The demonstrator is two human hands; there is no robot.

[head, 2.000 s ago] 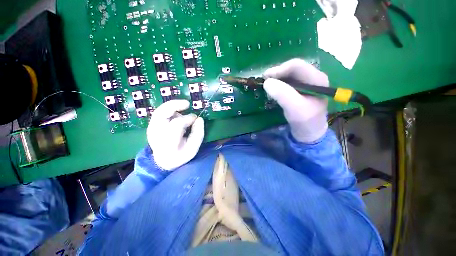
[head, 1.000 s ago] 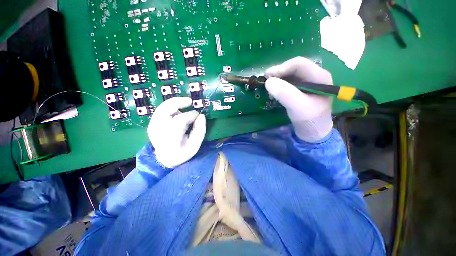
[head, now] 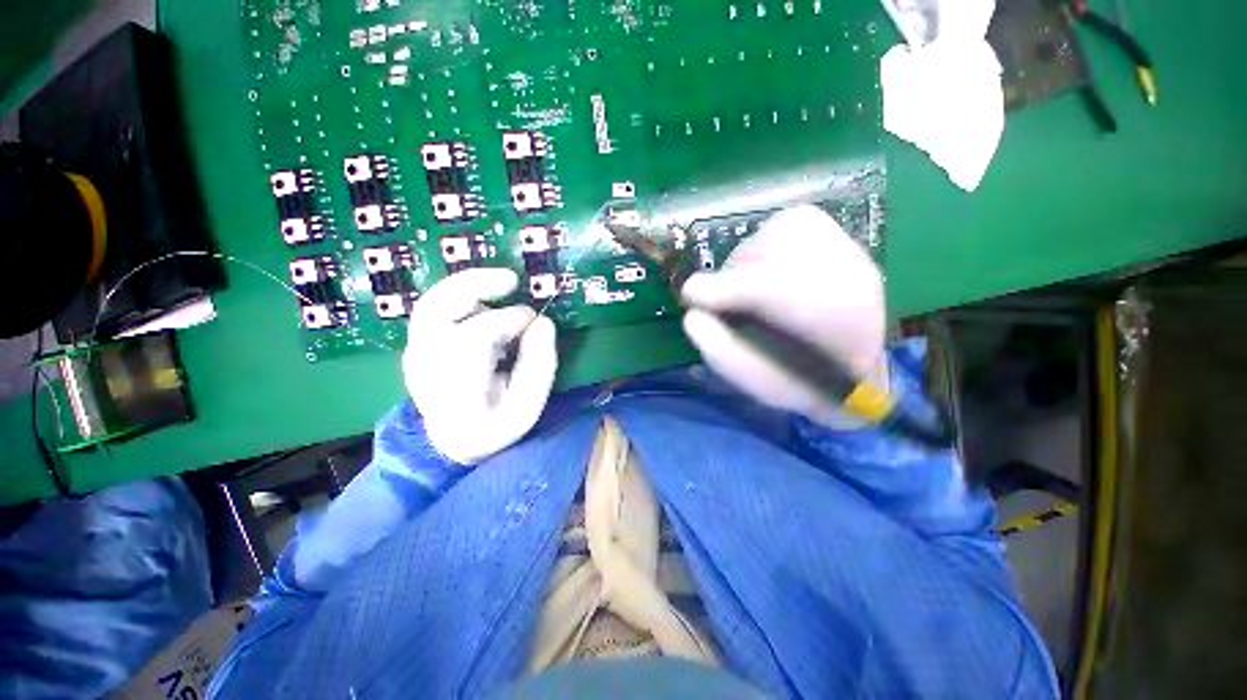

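Observation:
The large green circuit board (head: 451, 82) lies in front of me, with four columns of black power transistors (head: 451, 205) on its left half. My right hand (head: 793, 301), white-gloved and slightly blurred, is shut on the soldering iron (head: 786, 345). The iron's tip is at the pads right of the transistors. My left hand (head: 479, 367), white-gloved, rests at the board's lower edge and pinches the thin solder wire (head: 585, 246), whose end reaches toward the iron tip. The exact contact is too small to tell.
The solder spool (head: 130, 387) stands at the left, below the black base (head: 116, 164) and the round black duct with a yellow ring (head: 48, 239). A white cloth (head: 944, 110) lies at the upper right, beside the dark iron rest (head: 1033, 52). Blue fabric shows at the lower left.
My right hand has moved down and turned, so the iron now slants from upper left to lower right. Its tip has shifted slightly. My left hand has barely moved.

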